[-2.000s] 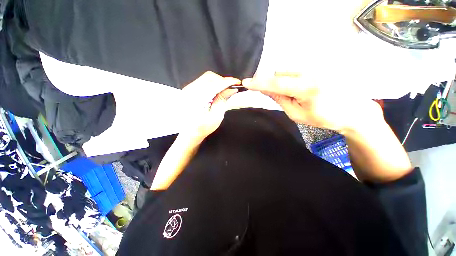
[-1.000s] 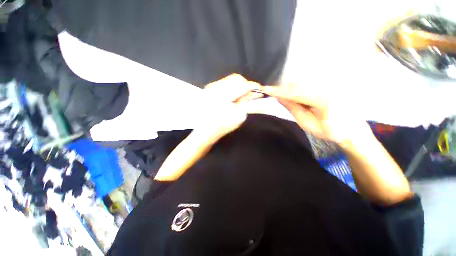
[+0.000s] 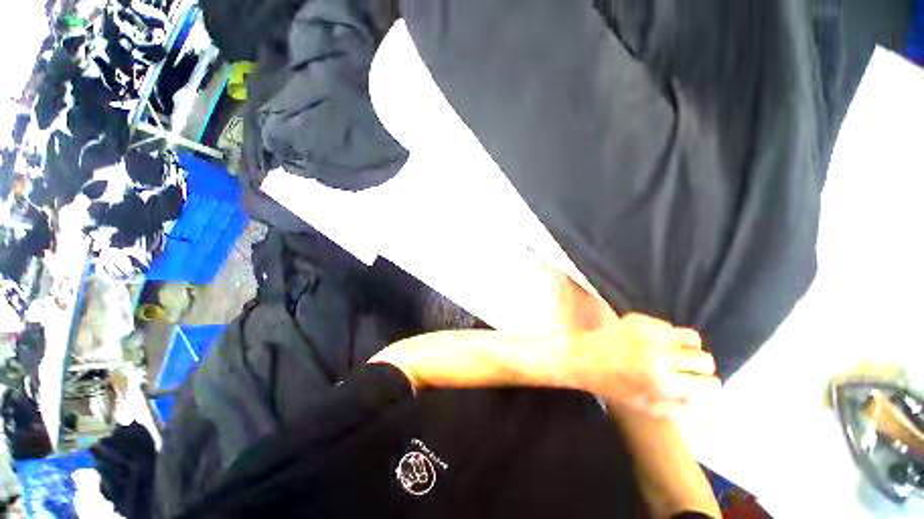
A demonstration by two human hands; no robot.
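Note:
A dark grey garment [image 3: 699, 172] lies over the white padded board [image 3: 456, 203], its near corner at my hands. My left hand [image 3: 659, 355] reaches across my body, fingers curled at the garment's lower edge and closed on the cloth. My right forearm rises from below and crosses under my left one. My right hand [image 3: 569, 304] shows only in part, washed out against the white board behind the left wrist; its fingers cannot be made out. The steam iron [image 3: 892, 431] rests on the white surface at the lower right, cut by the frame's edge.
A crumpled dark garment pile [image 3: 324, 112] lies beyond the board's left end. More dark cloth [image 3: 274, 355] hangs below the board at left. A blue crate [image 3: 198, 223] and black-and-white cloth heaps [image 3: 81, 132] are at far left. The white table surface [image 3: 871, 233] extends at right.
The view has turned, so the board and garment now slant down to the right. My hands, earlier pinching the garment's edge together, now cross, the left one over the right forearm.

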